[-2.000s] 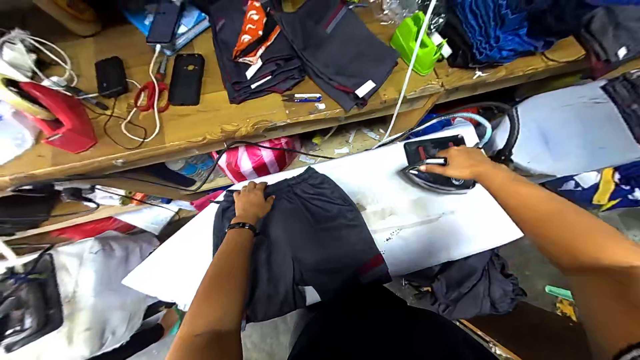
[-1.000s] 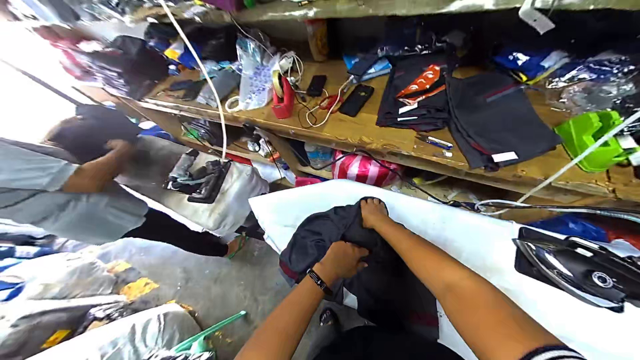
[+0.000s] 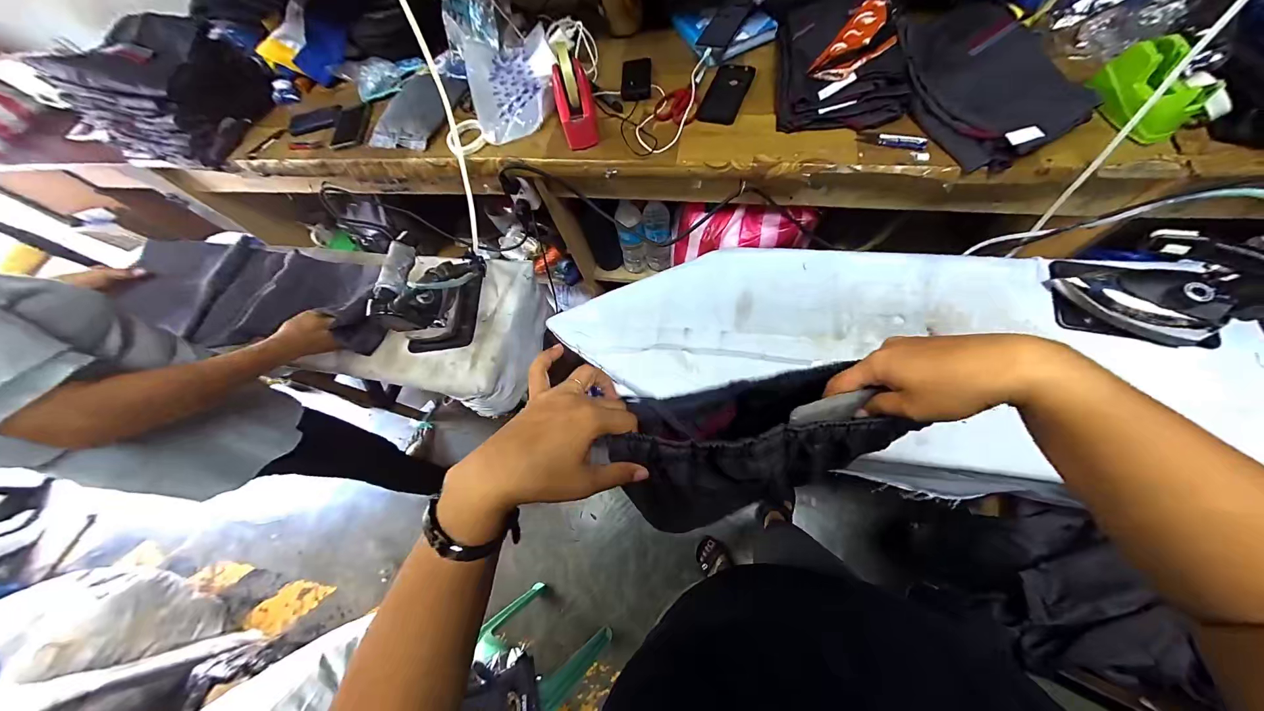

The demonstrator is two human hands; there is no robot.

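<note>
Dark shorts (image 3: 731,464) hang at the near edge of a white-covered ironing board (image 3: 790,306), their elastic waistband stretched apart between both hands. My left hand (image 3: 558,434), with a ring and a dark wristband, grips the left end of the waistband. At the other end, my right hand (image 3: 918,380) pinches the waistband near a grey piece of fabric inside it. The lower part of the shorts is hidden below the waistband. An electric iron (image 3: 1145,301) rests on a black pad at the right end of the board.
A wooden shelf (image 3: 691,153) behind the board bears folded dark garments (image 3: 987,89), phones, a red tape dispenser (image 3: 575,99) and a green plastic object (image 3: 1155,89). At left a co-worker (image 3: 148,385) handles grey fabric beside another iron (image 3: 434,296). A white cord (image 3: 444,109) hangs down at left.
The shorts, lying flat on the board two seconds ago, are now held up with the waistband spread. My right hand, earlier on the iron's handle, is now on the shorts. The view has turned left.
</note>
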